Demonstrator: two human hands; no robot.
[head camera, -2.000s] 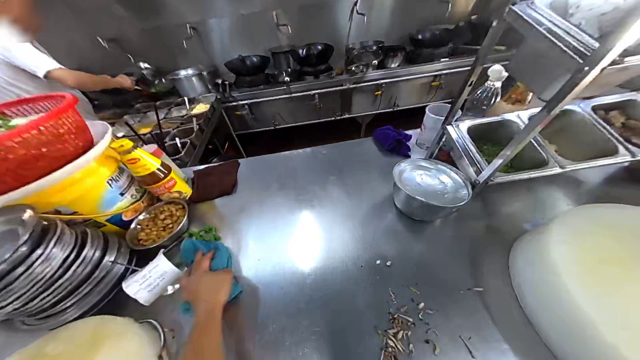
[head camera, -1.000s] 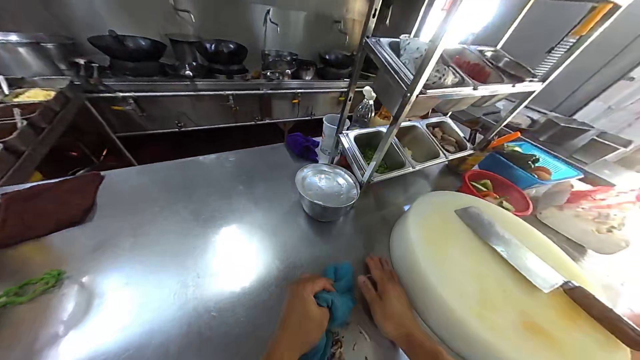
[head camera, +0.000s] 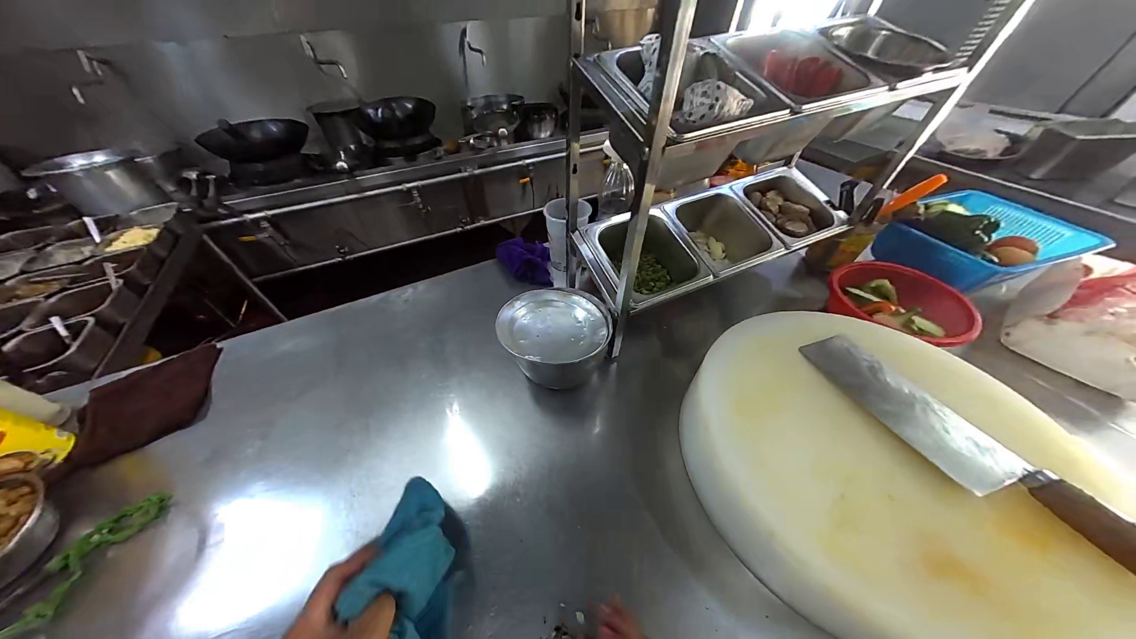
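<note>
My left hand (head camera: 342, 603) grips a bunched teal cloth (head camera: 404, 559) just above the steel counter (head camera: 373, 408), near the lower edge of the view. Only the fingertips of my right hand (head camera: 619, 621) show at the bottom edge, close to small dark scraps (head camera: 561, 631); the rest of that hand is hidden. To the right lies a thick round white chopping board (head camera: 799, 497), with a cleaver (head camera: 919, 413) flat on it. A lidded metal bowl (head camera: 554, 337) stands beyond the cloth, beside the rack post.
Green stems (head camera: 106, 537) and a dark red cloth (head camera: 146, 399) lie at the left. A metal rack (head camera: 645, 160) with food pans rises behind the bowl. A red basin (head camera: 958, 311) and a blue basket (head camera: 1056, 231) hold vegetables beyond the board. Woks (head camera: 253, 142) sit on the far stove.
A second ago both hands were together at the cloth beside the board; now my left hand has carried the cloth left, and my right hand is mostly out of view.
</note>
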